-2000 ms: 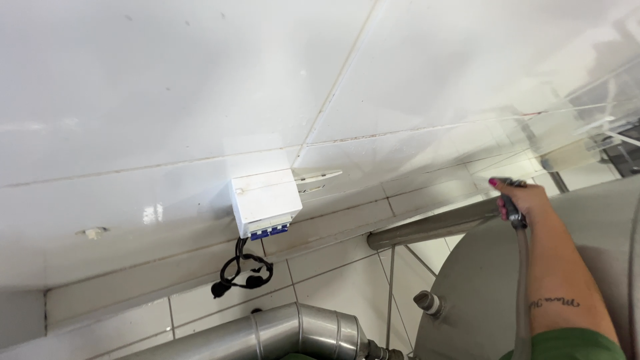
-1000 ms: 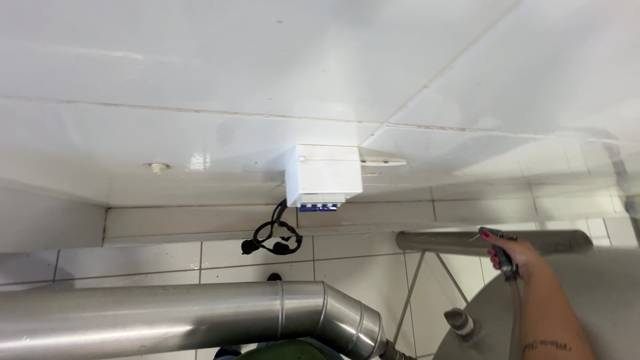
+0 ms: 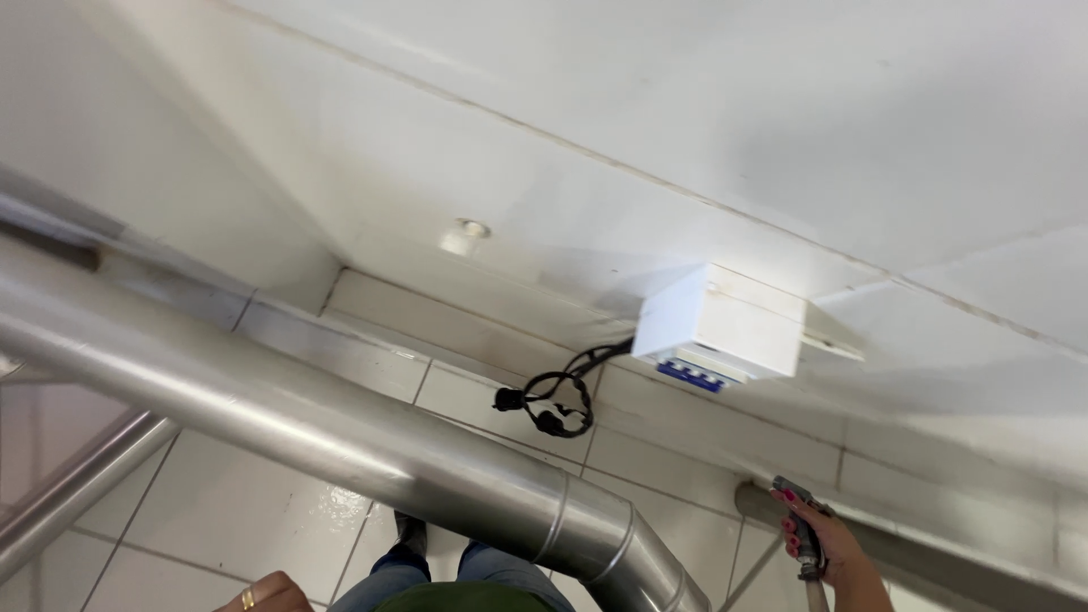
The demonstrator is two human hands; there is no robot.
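My right hand [image 3: 820,535] is closed around a grey spray gun [image 3: 803,531] on a hose, at the lower right in front of the wall's base. My left hand [image 3: 270,592], with a ring on one finger, shows only in part at the bottom edge; its fingertips are out of frame. A white electrical box [image 3: 722,323] with blue parts on its underside is fixed to the white wall [image 3: 544,170]. Black cables with plugs [image 3: 561,404] hang in a loop beside it.
A large steel pipe [image 3: 382,442] with a bend crosses in front of my legs. Another steel tube [image 3: 76,493] lies at the lower left. A dark grey pipe [image 3: 926,552] runs along the wall's base behind my right hand. The tiled floor [image 3: 229,510] looks wet. A small fitting [image 3: 473,228] juts from the wall.
The view has swung left and tilted. My left hand has come into view at the bottom. The spray gun is still in my right hand.
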